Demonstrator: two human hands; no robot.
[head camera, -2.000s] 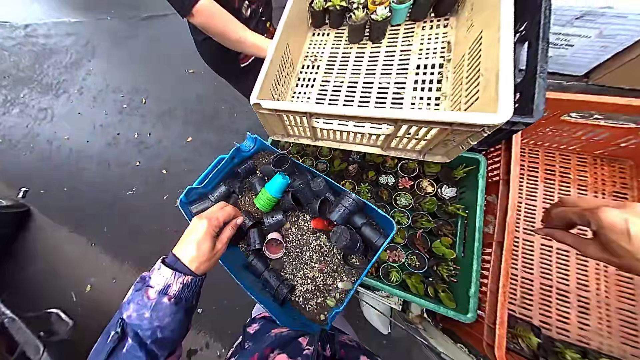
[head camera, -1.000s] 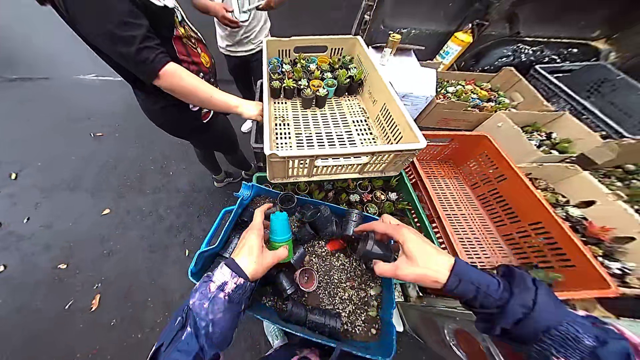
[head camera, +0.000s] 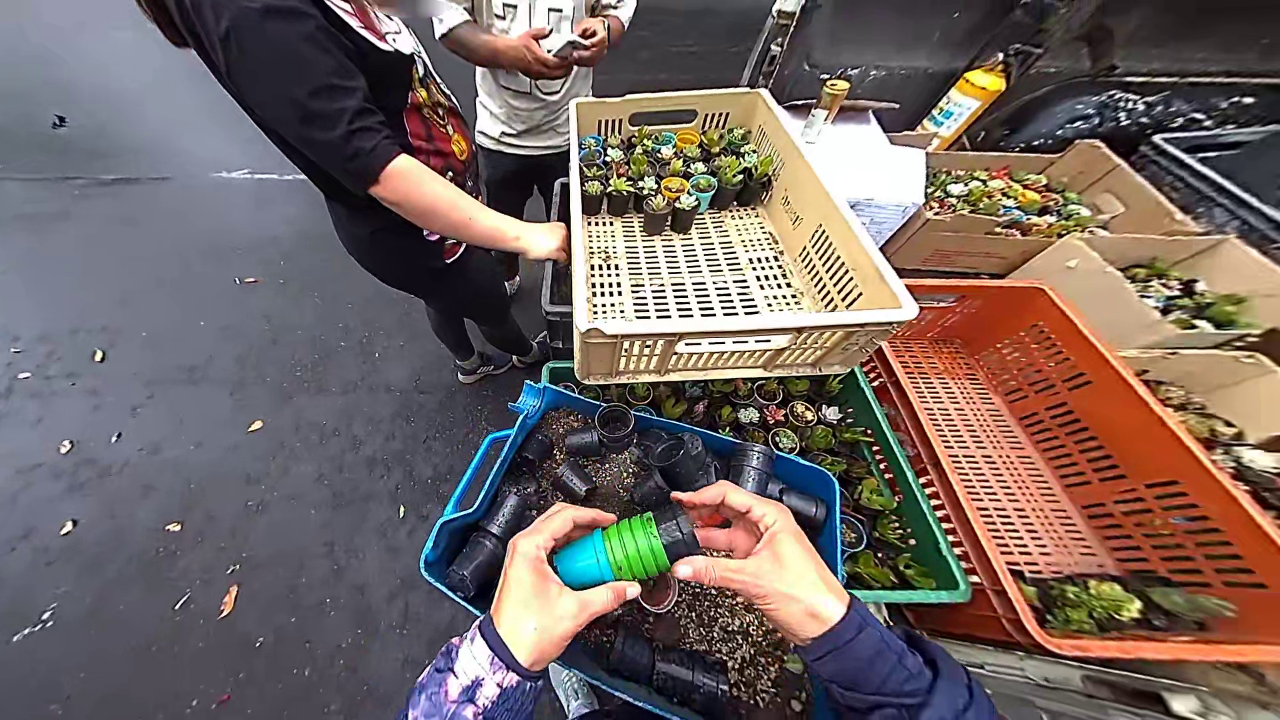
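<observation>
Above a blue plastic crate (head camera: 832, 500), my left hand (head camera: 550, 590) grips a stack of nested small plant pots (head camera: 632, 548), turquoise at one end and green in the middle. My right hand (head camera: 765, 560) holds a black pot (head camera: 677, 532) between thumb and fingers at the green end of the stack; whether it is nested there is hard to tell. Inside the blue crate lie several loose black pots (head camera: 575, 480) and gritty potting mix (head camera: 745, 635). A pinkish pot (head camera: 658, 593) is partly hidden below the stack.
A cream crate (head camera: 745, 325) with potted succulents stands ahead, over a green crate (head camera: 925, 550) of succulents. To the right are an orange crate (head camera: 1050, 480) and cardboard boxes (head camera: 1080, 165). A person's hand (head camera: 545, 242) rests by the cream crate; another person (head camera: 530, 80) stands behind.
My right hand has come from over the orange crate to the blue crate and brought a black pot to the stack. My left hand has taken hold of the turquoise and green pots.
</observation>
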